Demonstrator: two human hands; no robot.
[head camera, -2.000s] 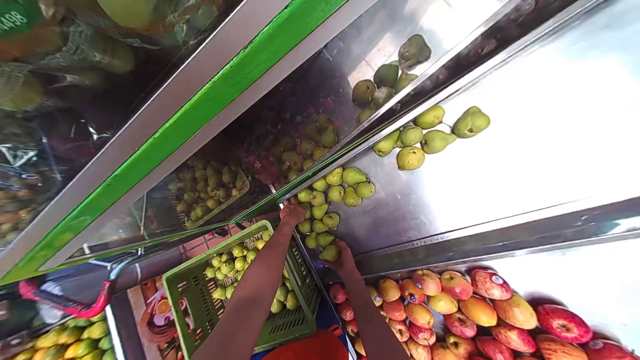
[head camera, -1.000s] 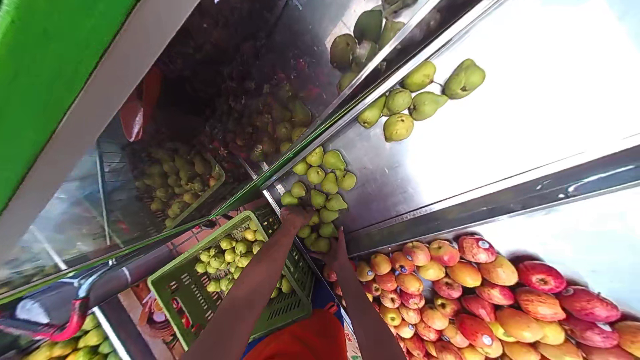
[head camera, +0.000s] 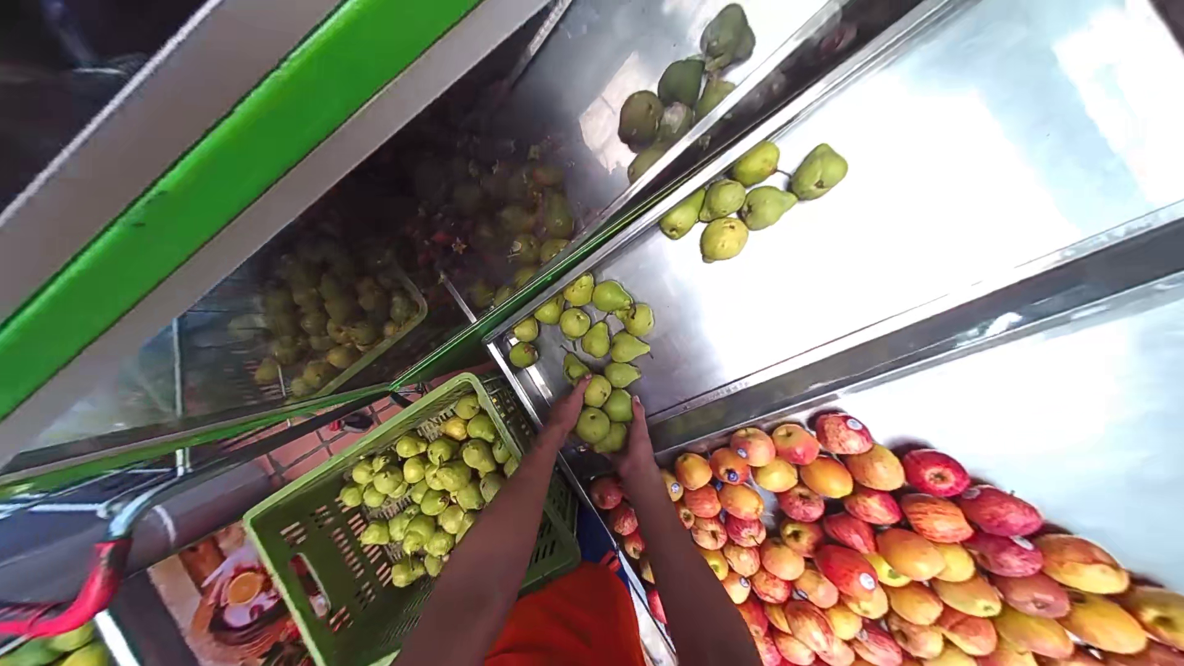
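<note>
Green pears (head camera: 597, 342) lie in a loose group at the near end of a metal display shelf (head camera: 684, 333). My left hand (head camera: 566, 407) touches the left side of the lowest pears, and my right hand (head camera: 636, 439) is against their right side, so several pears are cupped between the two. The fingertips are partly hidden by fruit. Farther up the shelf lies a separate group of pears (head camera: 725, 199). Below my left forearm stands a green plastic crate (head camera: 324, 564) with many pears (head camera: 435, 490) in it.
Red and yellow apples (head camera: 823, 527) are heaped on the lower shelf at the right. A mirrored panel (head camera: 444, 231) with a green edge rises along the left and reflects the fruit. A red handle (head camera: 97, 587) is at the lower left.
The pears by the shelf's end have shifted and spread, with some now nearer its left corner. My hands have moved together around the lowest pears.
</note>
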